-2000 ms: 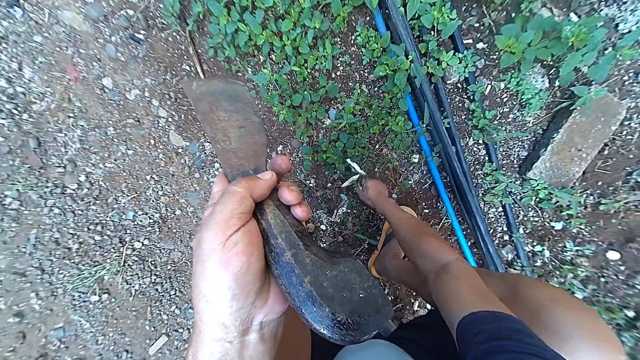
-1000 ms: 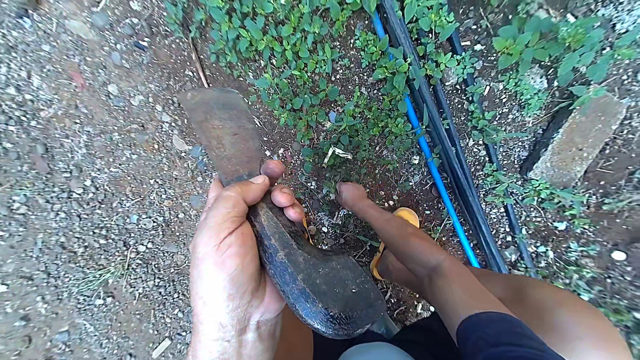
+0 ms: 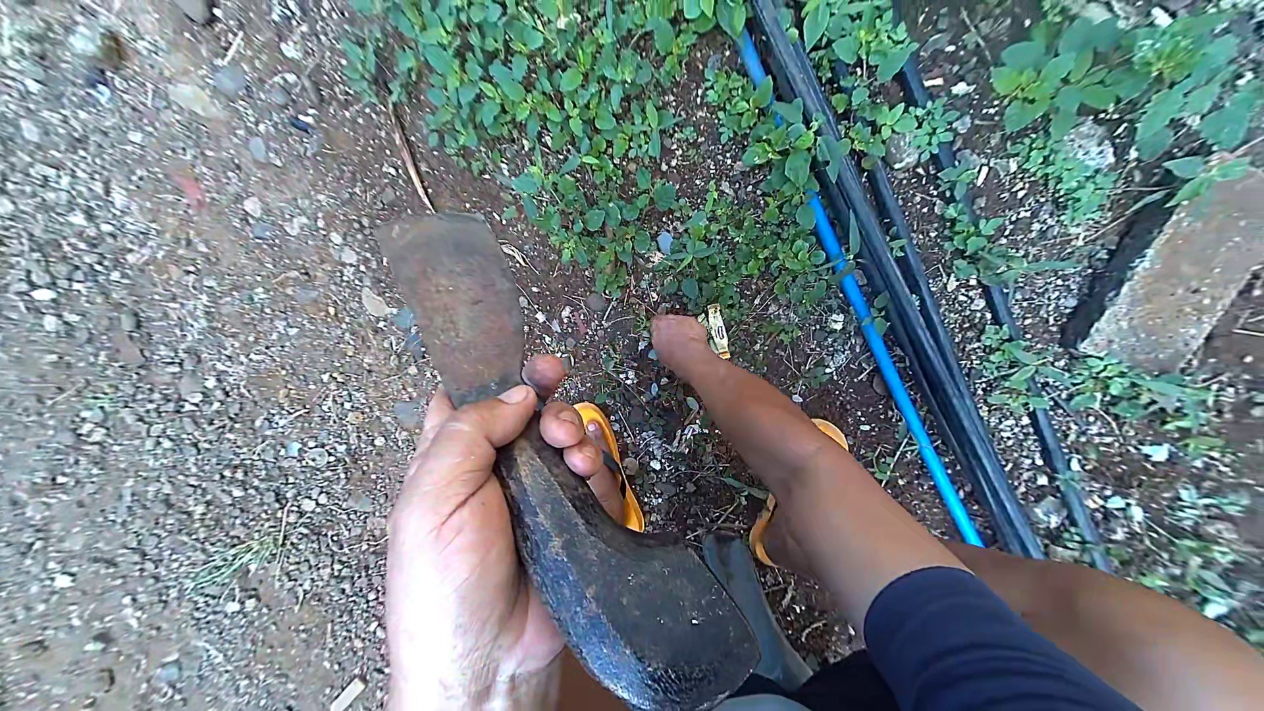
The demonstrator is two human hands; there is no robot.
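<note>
My left hand (image 3: 469, 533) grips a dark, worn bladed hand tool (image 3: 459, 306) around its neck, thumb on top. Its flat, squared metal end points up and left, and its wide, dark curved end (image 3: 642, 612) lies toward my lap. My right hand (image 3: 681, 341) reaches down to the soil beside the low green weeds; its fingers are hidden beneath it, so what they hold, if anything, does not show. Just right of that hand lies a small yellowish wrapper (image 3: 717, 332) bearing writing. Yellow flip-flops (image 3: 612, 464) show under my arms.
A blue pipe (image 3: 869, 346) and several black pipes (image 3: 918, 296) run diagonally on the right through weeds (image 3: 553, 89). A concrete block (image 3: 1175, 286) lies at far right. Gravel (image 3: 197, 395) covers the ground at left.
My right hand has moved left, from beside the wrapper to the soil left of it. My left hand keeps its grip on the tool. More of the left flip-flop shows now.
</note>
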